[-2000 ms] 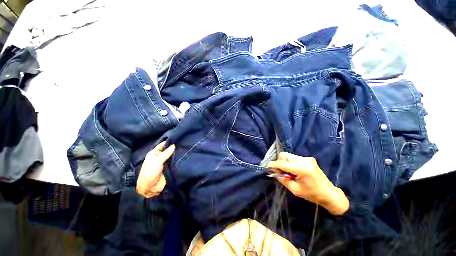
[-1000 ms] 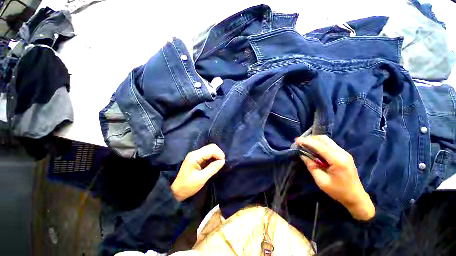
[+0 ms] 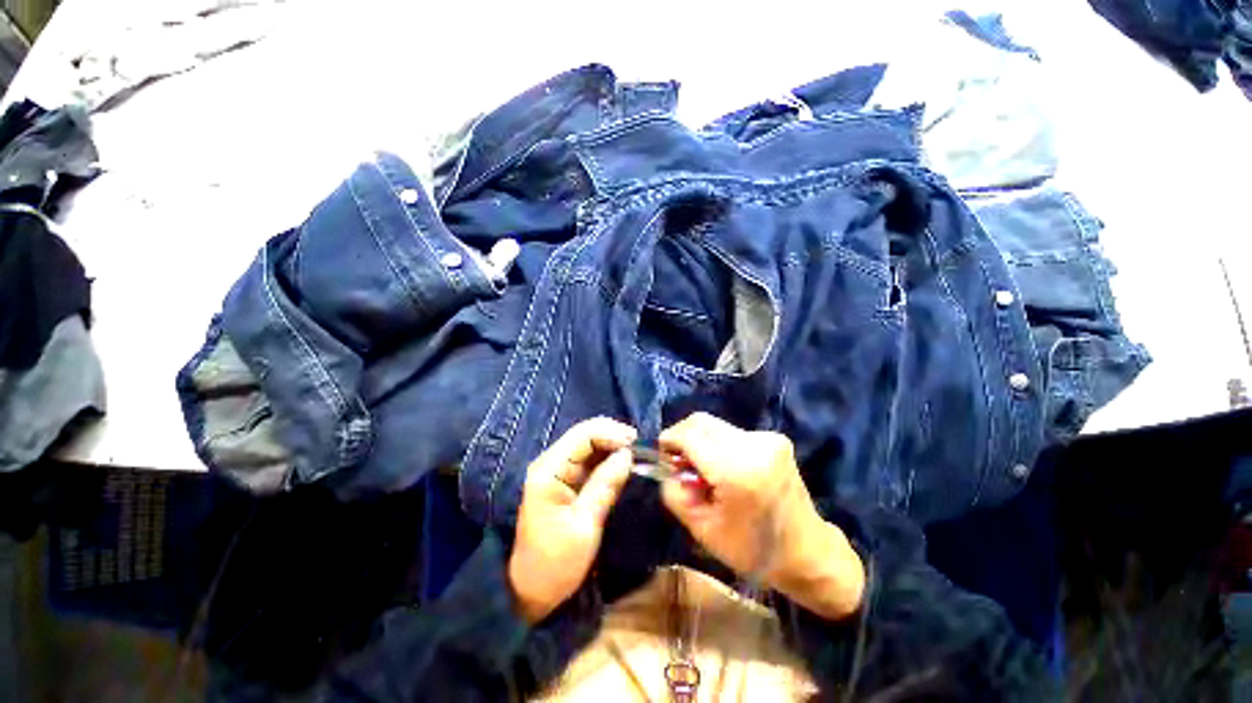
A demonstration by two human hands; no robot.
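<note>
A dark blue denim jacket [image 3: 838, 330] with pale topstitching lies on the table in front of me, a round opening with a grey inside facing up. My left hand [image 3: 566, 508] is at its near edge, thumb and fingertips pinched on a bit of the denim beside the snips. My right hand [image 3: 748, 501] holds small thread snips [image 3: 656, 464], with a red part and a metallic tip showing between the two hands. The fingertips almost touch, and what lies between them is partly hidden.
Another denim piece with studs [image 3: 357, 275] lies at left, its grey inside showing. Lighter blue denim [image 3: 1050, 261] lies at right. Black and grey garments [image 3: 48, 302] hang at the left edge of the white table [image 3: 192, 165].
My right hand has moved left from the jacket's opening to meet my left hand. The near part of the jacket is rearranged, and the opening now lies beyond both hands.
</note>
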